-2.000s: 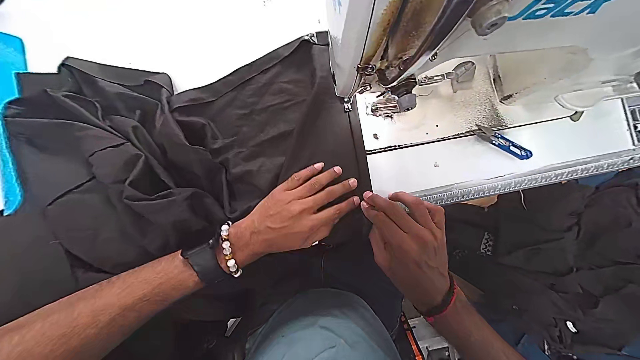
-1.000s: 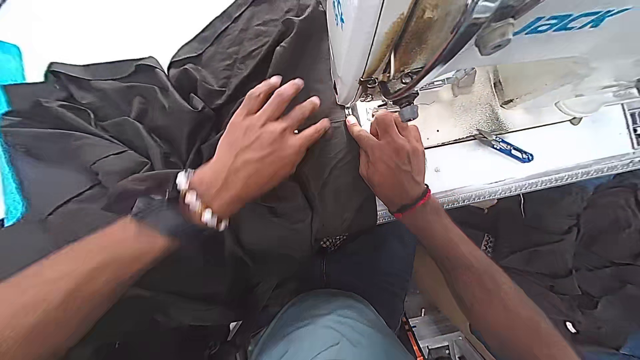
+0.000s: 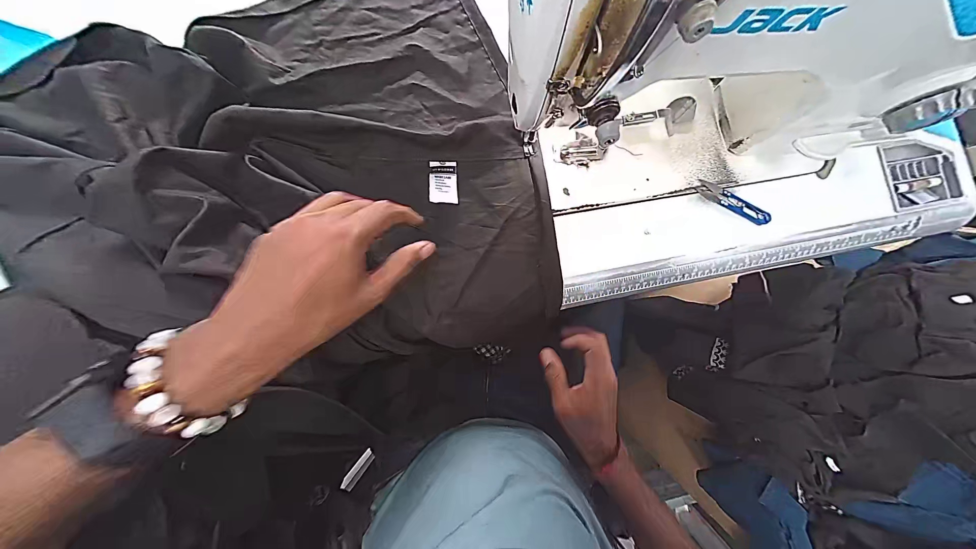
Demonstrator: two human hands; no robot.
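Note:
A dark garment (image 3: 473,267) lies over the table, its right hem running up to the presser foot (image 3: 531,143) of a white Jack sewing machine (image 3: 762,46). A small white care label (image 3: 444,183) shows on the cloth. My left hand (image 3: 313,274), with a beaded bracelet at the wrist, is over the garment just left of the label, fingers apart and nothing gripped. My right hand (image 3: 587,389) is below the table's front edge, near the garment's lower right corner, thumb and forefinger apart with no cloth between them.
Blue-handled thread snips (image 3: 736,204) lie on the white machine bed, right of the needle area. A measuring tape strip (image 3: 686,267) runs along the table's front edge. More dark garments (image 3: 823,343) are heaped below at the right. My knee (image 3: 488,488) is at the bottom centre.
My right hand has come away from the presser foot, down toward me. My left hand has moved down and left over the cloth. The white label, not visible earlier, now shows.

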